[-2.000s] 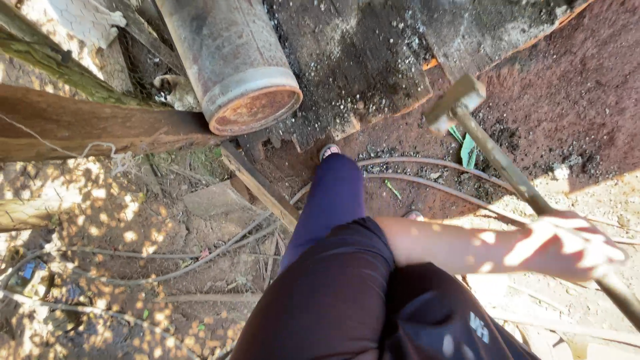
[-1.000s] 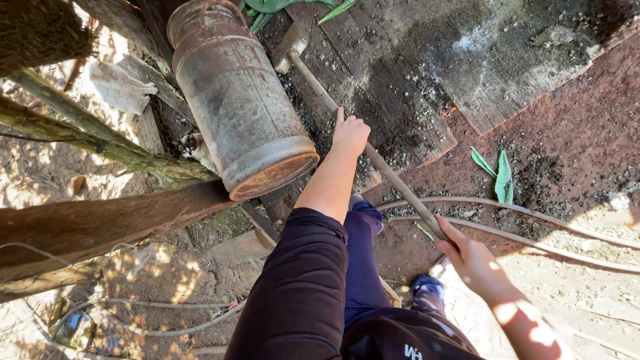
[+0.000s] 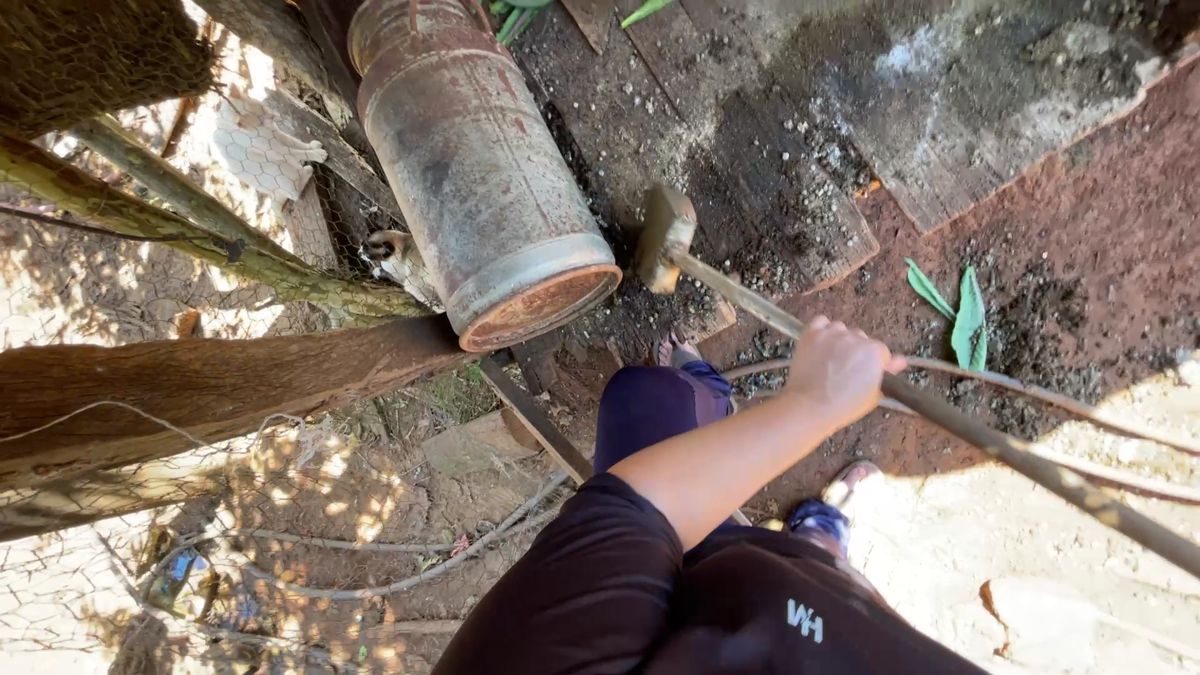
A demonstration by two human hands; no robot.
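My left hand (image 3: 839, 370) is closed around the long handle of a sledgehammer (image 3: 666, 239), about a third of the visible handle below the head. The slightly blurred hammer head is above the boards, just right of the base of a rusty metal milk can (image 3: 483, 159). The can lies on its side with its rusted bottom facing me. From my grip the handle runs down to the right and leaves the frame. My right hand is not in view.
Dirty boards (image 3: 778, 178) lie ahead. A wooden beam (image 3: 234, 384) and wire mesh are at left, with what looks like a cat (image 3: 398, 262) behind the can. A hose (image 3: 1059, 403) crosses the soil near green leaves (image 3: 970, 323) and my feet.
A second ago both hands held the handle, with the hammer head near the can's upper end. The head is now by the can's base, my left hand is farther right, and my right hand has left view.
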